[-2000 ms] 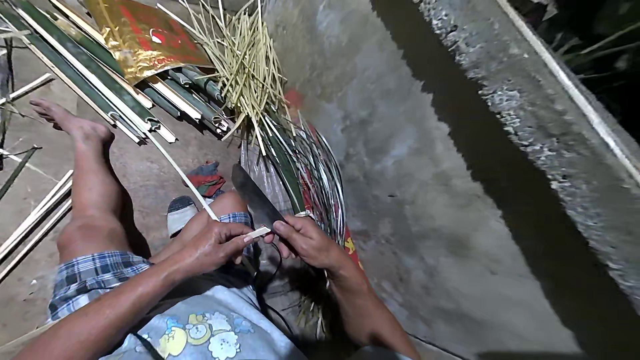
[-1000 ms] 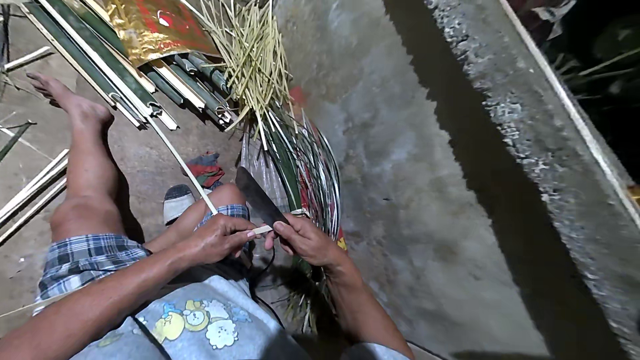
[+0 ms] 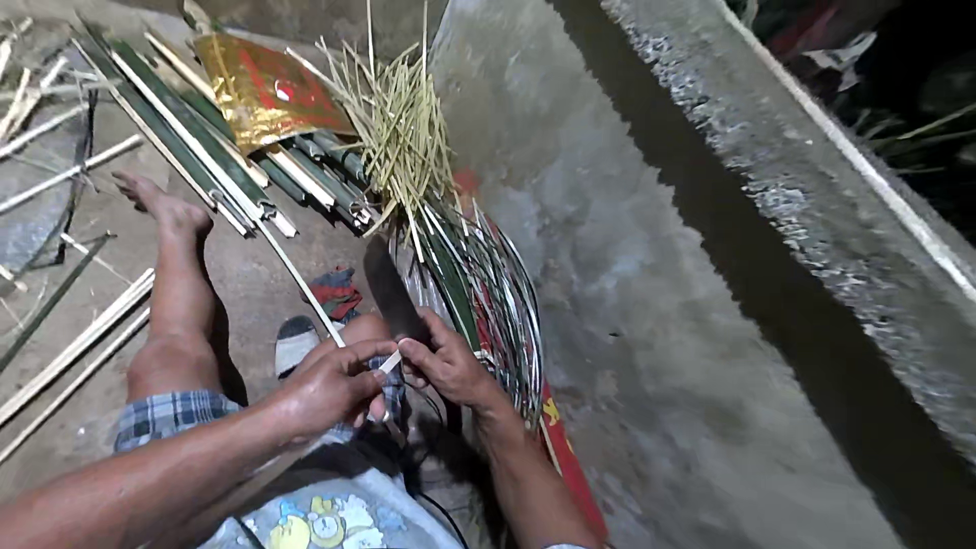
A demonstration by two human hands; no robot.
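Observation:
My left hand (image 3: 339,389) pinches a pale bamboo strip (image 3: 293,271) near its end, over my lap. The strip runs up and left from that hand towards the bamboo pieces. My right hand (image 3: 450,362) grips a broad dark knife (image 3: 393,293), whose blade points up and slightly left. The strip's short end shows between my two hands, against the right thumb. The knife's handle is hidden by my fingers. Beside the knife, on its right, lies a bundle of thin green and white strips (image 3: 507,305).
Split green bamboo lengths (image 3: 164,114) lie at the upper left, partly under a gold and red bag (image 3: 263,88). Thin yellowish strips (image 3: 404,130) are heaped beside it. A red and dark cloth (image 3: 334,293) lies near my knee. A concrete wall (image 3: 648,305) stands on the right.
The knife blade now points more nearly upward than before. My hands stay close together on the strip and knife.

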